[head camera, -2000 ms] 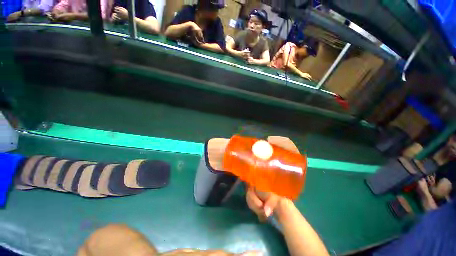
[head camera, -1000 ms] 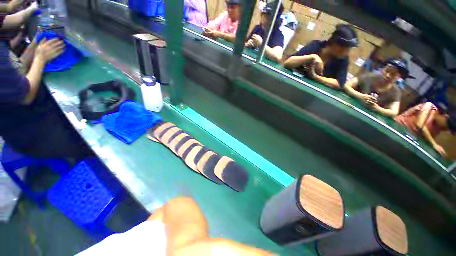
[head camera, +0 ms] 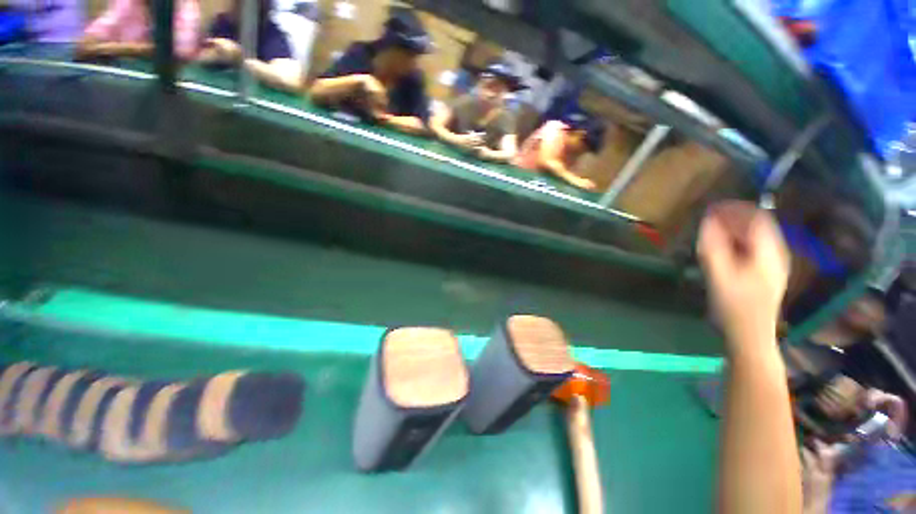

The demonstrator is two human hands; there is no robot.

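Two grey speakers with wood-grain tops stand upright on the green bench, the left one (head camera: pixel 410 402) a little nearer me than the right one (head camera: pixel 517 371). A mallet with an orange head (head camera: pixel 585 387) and pale handle lies right of them, not in a hand. My right hand (head camera: pixel 745 251) is raised at the right, blurred, fingers seemingly curled; whether it holds anything is unclear. A blurred tan patch at the bottom left edge may be part of my left arm or hand; its fingers are not visible.
A row of overlapping top panels (head camera: pixel 131 417) lies on the bench at left. Beyond is the sunken dark green conveyor (head camera: pixel 251 246). Several people sit opposite, behind a rail. Another person's arms show at lower right. Blue plastic hangs at upper right.
The view swung left, then back right. The mallet, in my right hand two seconds ago, now lies on the bench. My right hand has risen to the right. Both speaker tops are now uncovered.
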